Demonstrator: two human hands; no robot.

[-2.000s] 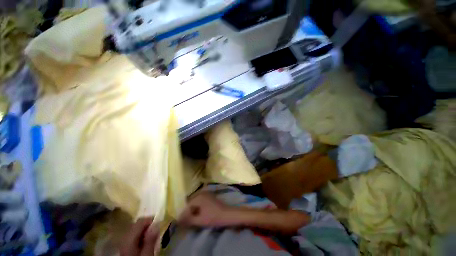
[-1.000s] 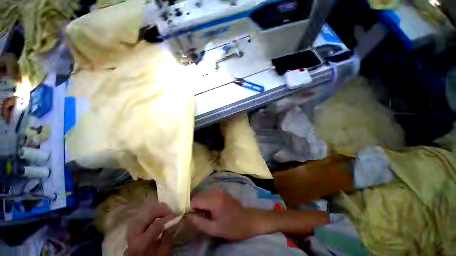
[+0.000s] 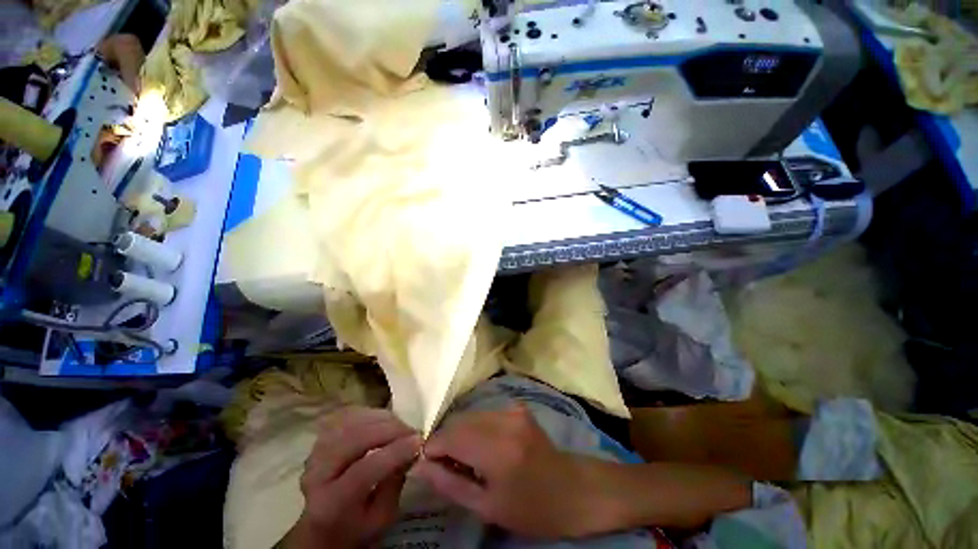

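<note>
A pale yellow garment piece (image 3: 375, 225) lies over the left part of the white machine table and hangs down to a point at my lap. My left hand (image 3: 359, 472) and my right hand (image 3: 499, 466) meet at this lower end and pinch its folded edge between the fingertips. The fingertips nearly touch, and the fold between them is mostly hidden. The sewing machine (image 3: 654, 80) stands behind, its needle area (image 3: 520, 123) beside the cloth under a bright glare.
Blue thread snips (image 3: 630, 206), a white box (image 3: 740, 214) and a black smartphone (image 3: 740, 179) lie on the table's right part. A neighbouring machine table (image 3: 204, 247) with white thread cones (image 3: 150, 254) and a blue box (image 3: 184, 148) is at left. Yellow cloth (image 3: 912, 483) is heaped at lower right.
The view has swung left, so the table sits further right and looks sharper. My left hand has come up against my right hand at the cloth's lower end.
</note>
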